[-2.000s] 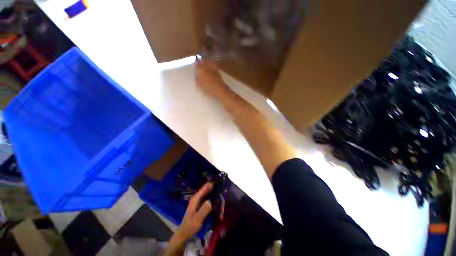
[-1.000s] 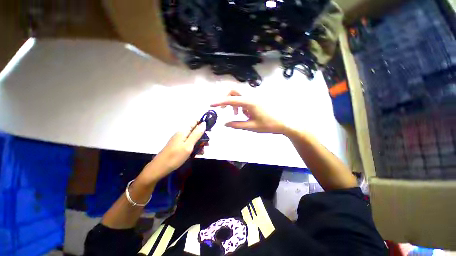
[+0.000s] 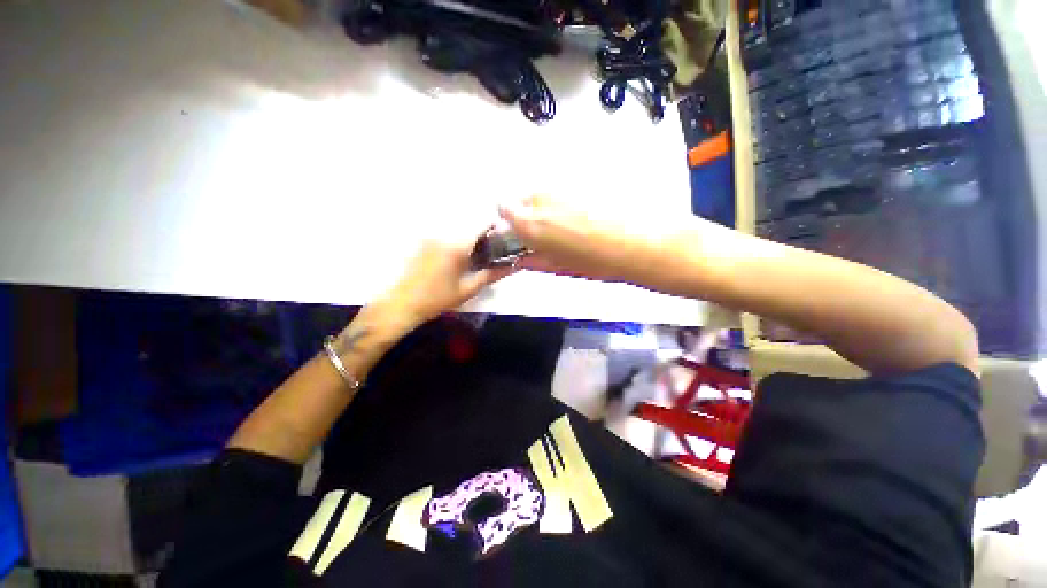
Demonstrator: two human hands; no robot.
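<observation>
A small dark object [image 3: 502,248], likely a black device, is held between my two hands above the front edge of the white bench. My left hand [image 3: 442,279] holds it from the left, palm partly turned up. My right hand [image 3: 540,233] meets it from the right with the fingertips on it. The fingers hide part of it, and blur hides whether a cable is with it. The heap of coiled black cables [image 3: 482,46] lies at the far side of the bench, cut off by the top edge.
The white bench [image 3: 230,172] spans the view. A brown carton [image 3: 744,138] of dark blocks in rows stands at the right. An orange-and-blue object [image 3: 710,149] lies beside it. A red stool [image 3: 700,419] is below the bench. Blue plastic [image 3: 207,391] shows under the bench at left.
My hands were apart, with a black coiled cable and dark piece in my left hand; now they meet around a small dark object. The view has shifted, with the heap higher and the carton further left.
</observation>
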